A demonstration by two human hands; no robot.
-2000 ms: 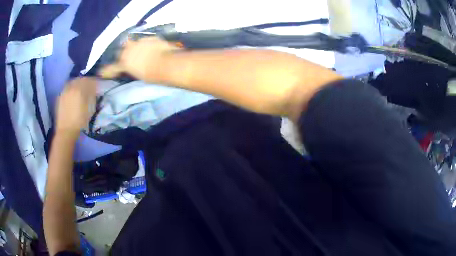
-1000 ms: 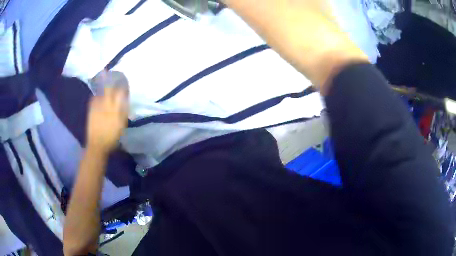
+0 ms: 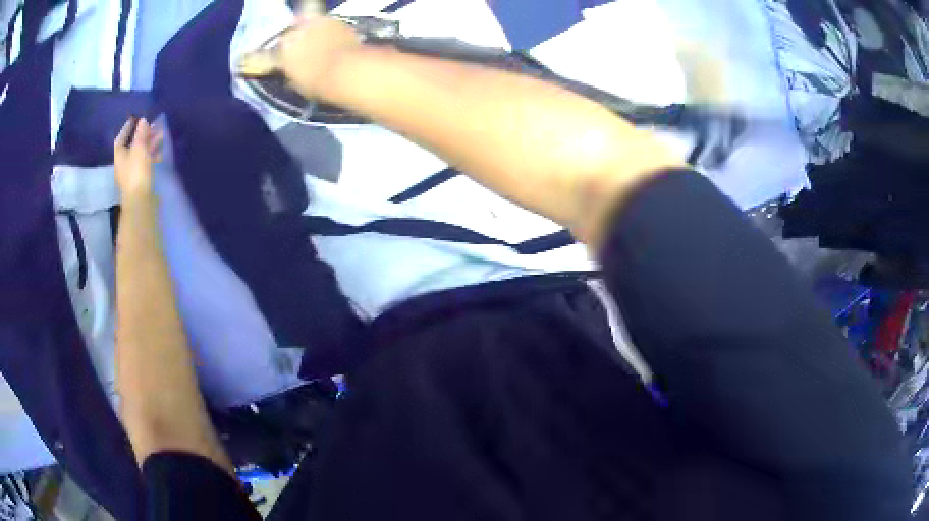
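Observation:
My right hand [image 3: 318,56] is closed round the handle of a steam iron [image 3: 306,114], at the top left of centre. The iron rests on a garment piece with white areas [image 3: 367,168] and dark strips; my forearm hides part of it. A navy panel [image 3: 229,178] of this piece lies left of the iron. My left hand [image 3: 138,158] is farther left, with fingers apart and nothing visible in it, beside a navy patch [image 3: 97,117] on another navy and white piece. Whether its fingertips touch the cloth is unclear.
The pale blue-violet table [image 3: 219,315] shows between the two garment pieces. The iron's dark hose [image 3: 570,92] runs right behind my right forearm. Dark cloth [image 3: 866,219] is heaped at the right. Red and blue items [image 3: 891,326] lie below it.
From one second ago, my left hand has moved left and up, off the white cloth. My right hand and the iron have moved left and are now fully in view. The garment has shifted.

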